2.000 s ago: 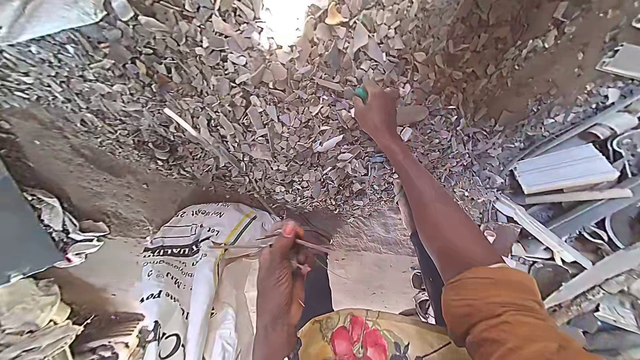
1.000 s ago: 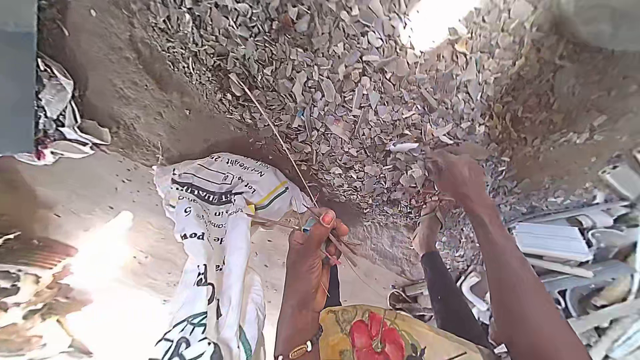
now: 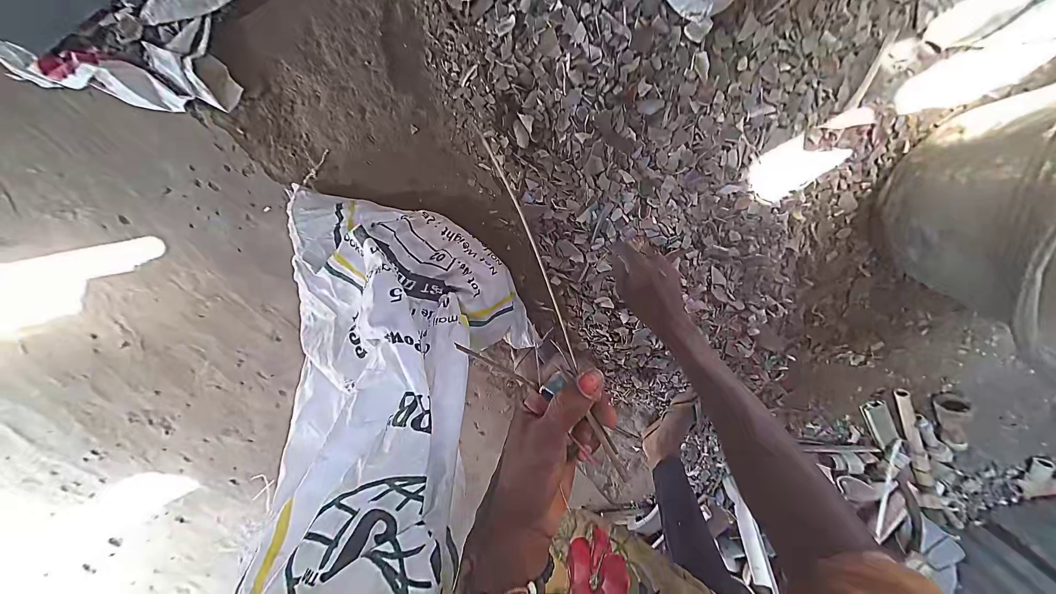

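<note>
My left hand is closed around several thin sticks at the lower middle of the head view; one long stick points up and left. Under and beyond my right hand lies a wide heap of broken plastic flakes. My right fingers reach down to the flakes, and whether they pinch anything is hidden by blur. A white woven plastic sack with printing lies left of my left hand.
Scrap plastic pieces and pipe lengths lie at the lower right. A large rounded container stands at the right. Crumpled sheeting is at the top left, on bare earth. My foot rests beside the heap's edge.
The view has swung, bringing the sack nearer the middle and the rounded container into sight. A green thing seen at my right hand two seconds ago no longer shows there. My left hand keeps its sticks.
</note>
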